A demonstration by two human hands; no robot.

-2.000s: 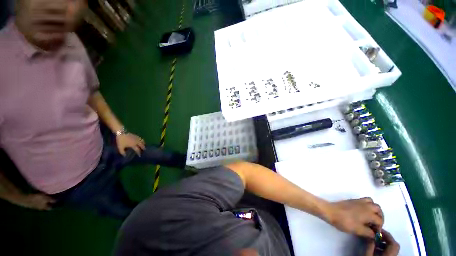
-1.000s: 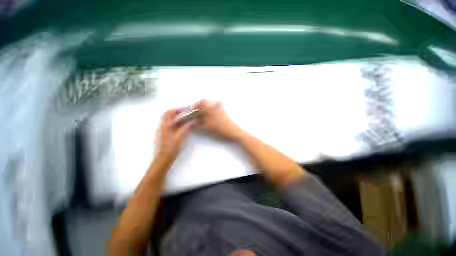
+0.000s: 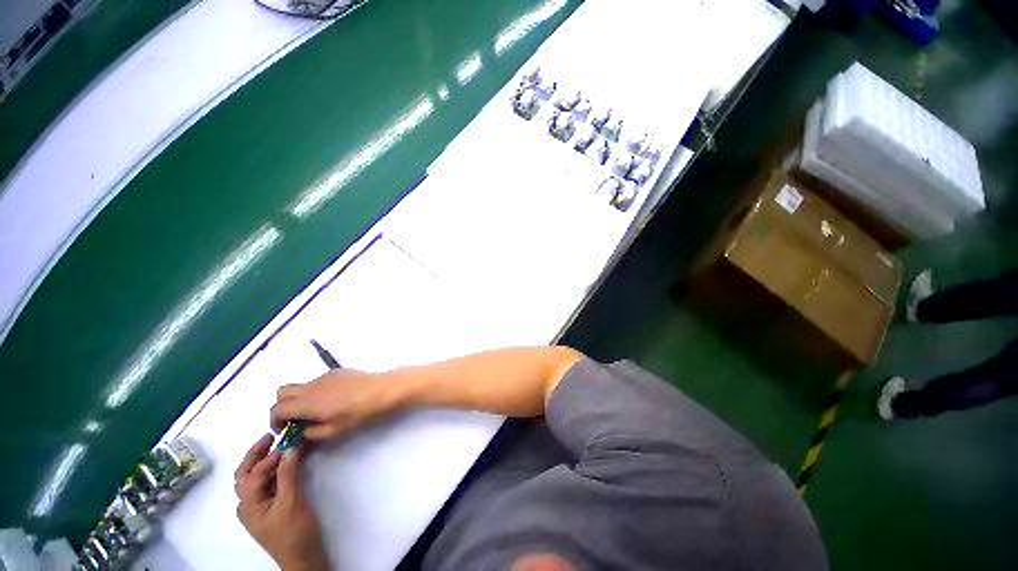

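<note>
My left hand [image 3: 268, 496] and my right hand [image 3: 324, 404] are close together over the white work sheet [image 3: 380, 480] at lower left. Between their fingertips they hold a small assembly with a green board [image 3: 290, 436]; fingers hide much of it. A slim dark pen-like tool [image 3: 325, 355] shows just beyond my right hand. Its near end is hidden, so I cannot tell if it touches the hand. A row of assembled units [image 3: 145, 502], silvery with green boards, is at the lower left.
The right tray [image 3: 491, 212] holds clusters of silvery bodies [image 3: 562, 116]. A green surface [image 3: 368, 156] runs beyond the bench. A cardboard box [image 3: 809, 268], stacked white trays [image 3: 893, 145] and another person's legs [image 3: 971, 296] are on the right.
The view has swung from the left side, across the bench, to the right side. The left tray and screwdriver are out of view. Both hands still hold the small assembly.
</note>
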